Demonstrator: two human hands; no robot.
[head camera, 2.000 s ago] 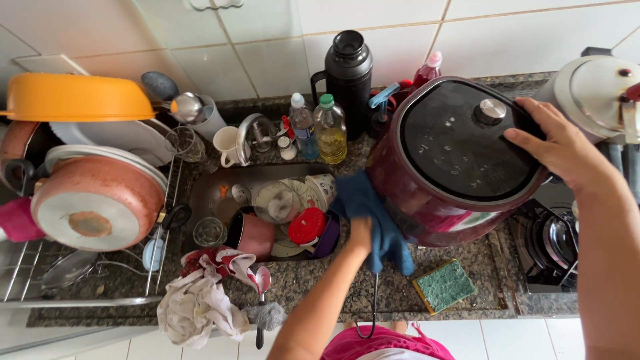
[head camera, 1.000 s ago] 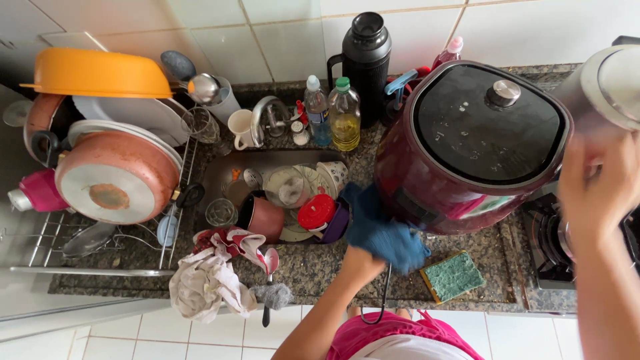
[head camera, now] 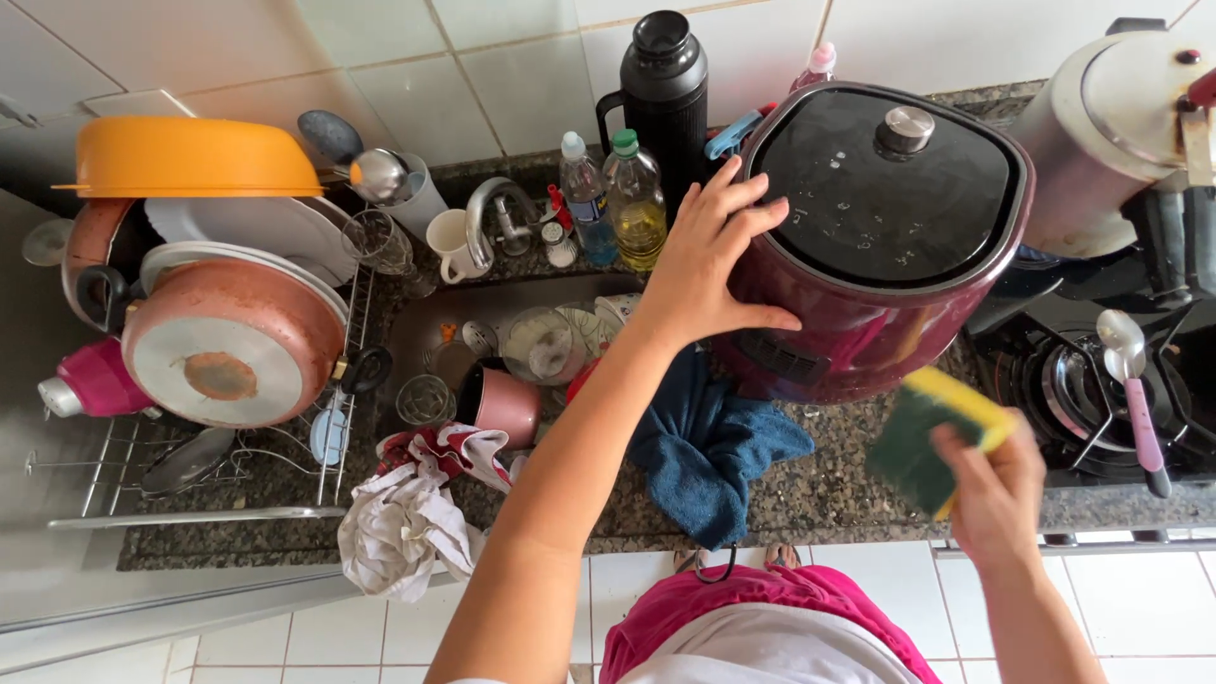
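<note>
My left hand (head camera: 708, 266) rests with spread fingers on the upper left side of a dark red air fryer (head camera: 855, 332), its fingertips by the rim of the black top with the metal knob (head camera: 905, 130). Drops of water lie on that top. In my right hand (head camera: 993, 484) is a green and yellow scrubbing sponge (head camera: 926, 437), blurred, held in front of the appliance's lower right side. A dark blue cloth (head camera: 712, 451) lies bunched on the granite counter below my left hand, touching the appliance's base.
Left of it, a sink (head camera: 418, 328) holds glasses, a pink mug (head camera: 499, 408) and plates. Crumpled cloths (head camera: 408, 527) hang over the counter edge. A loaded dish rack (head camera: 199, 514) stands far left. Bottles and a black thermos (head camera: 665, 95) stand behind. A pressure cooker (head camera: 1092, 142) sits on the stove at right.
My left hand has let go of the blue cloth and moved up onto the air fryer. My right hand, earlier on the appliance's top, has come down and taken hold of the sponge from the counter.
</note>
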